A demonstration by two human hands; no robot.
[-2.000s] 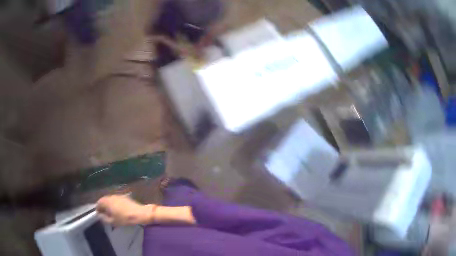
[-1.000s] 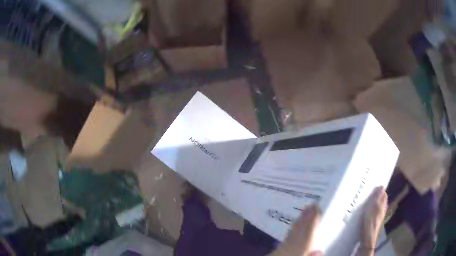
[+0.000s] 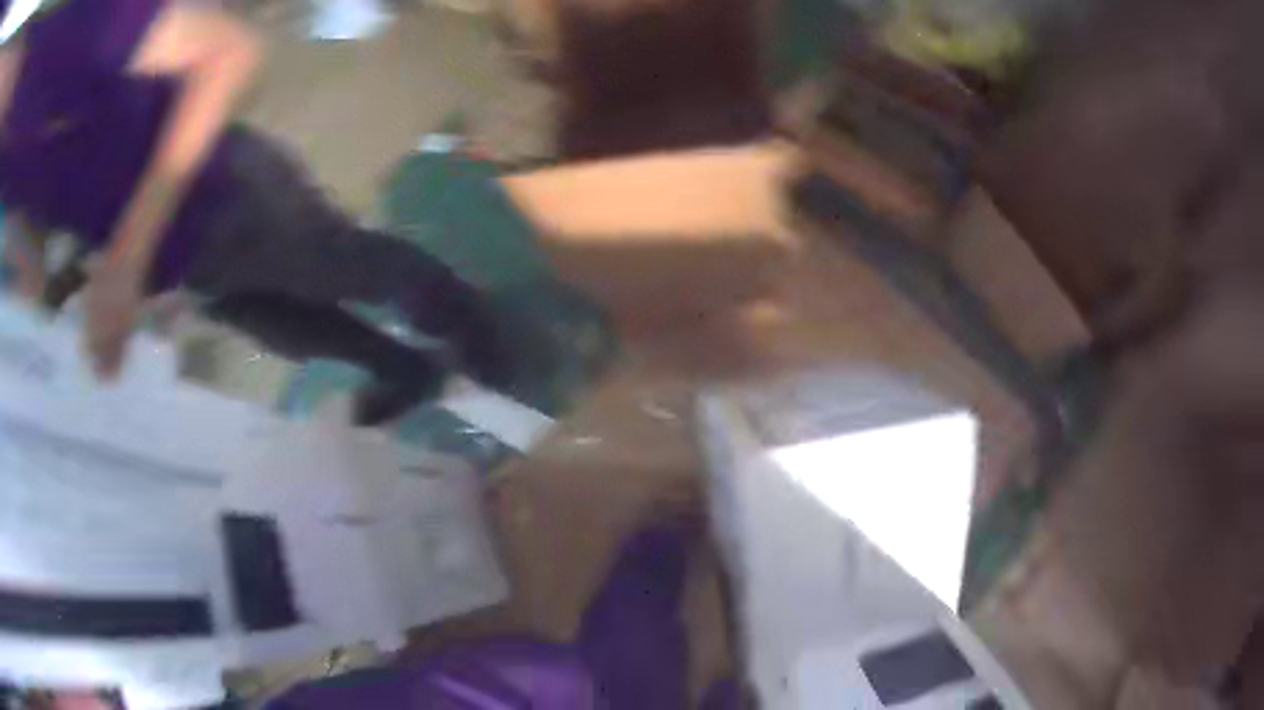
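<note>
The view is blurred. A white product box [image 3: 818, 569] stands at the lower right of centre, close in front of me. Its upper part is lit bright white, and a dark rectangle shows near the bottom edge. The box runs out of the picture at the bottom. Neither my left hand nor my right hand can be made out; if they are on the box, it is outside the picture. Purple clothing [image 3: 635, 603] shows at the bottom centre, left of the box.
More white boxes with dark strips [image 3: 361, 534] lie at the left. A person in a purple top [image 3: 83, 125] stands upper left, an arm reaching down over them. An open brown carton [image 3: 652, 194] is at top centre. Brown cardboard [image 3: 548, 534] covers part of the green floor.
The view has swung round. The white box both hands held a second ago is no longer seen in them; a white box now shows lower right. The person and boxes at left have come into view.
</note>
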